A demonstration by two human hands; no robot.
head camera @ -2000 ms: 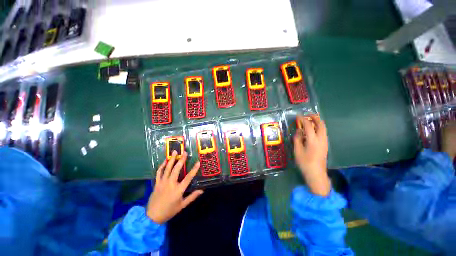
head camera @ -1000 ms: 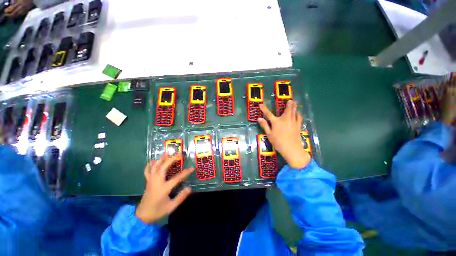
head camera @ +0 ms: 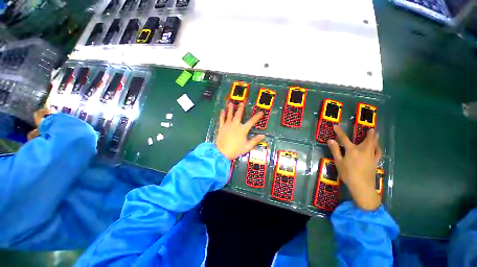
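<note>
A clear blister tray (head camera: 308,143) holds two rows of red and yellow keypad phones (head camera: 295,107), all face up. My left hand (head camera: 234,133) has its fingers spread over the two leftmost phones of the far row, fingertips at the keypad of the far-left phone. My right hand (head camera: 359,166) reaches over the right end of the tray, fingers apart at the keypads of the two rightmost far-row phones. It partly hides the near-row phones at the right. My left arm and hand cover the near-left phone almost wholly.
Left of the tray lie green and black batteries (head camera: 190,59), a white piece (head camera: 185,102) and small white scraps. A tray of dark phones (head camera: 113,86) and a neighbour's sleeve (head camera: 47,172) are further left. Another tray of black phones (head camera: 131,30) sits on the white board (head camera: 272,36).
The view has swung left, so the tray appears further right. My left hand has moved from the near-left phone to the far row. My right hand stays over the far-right phones.
</note>
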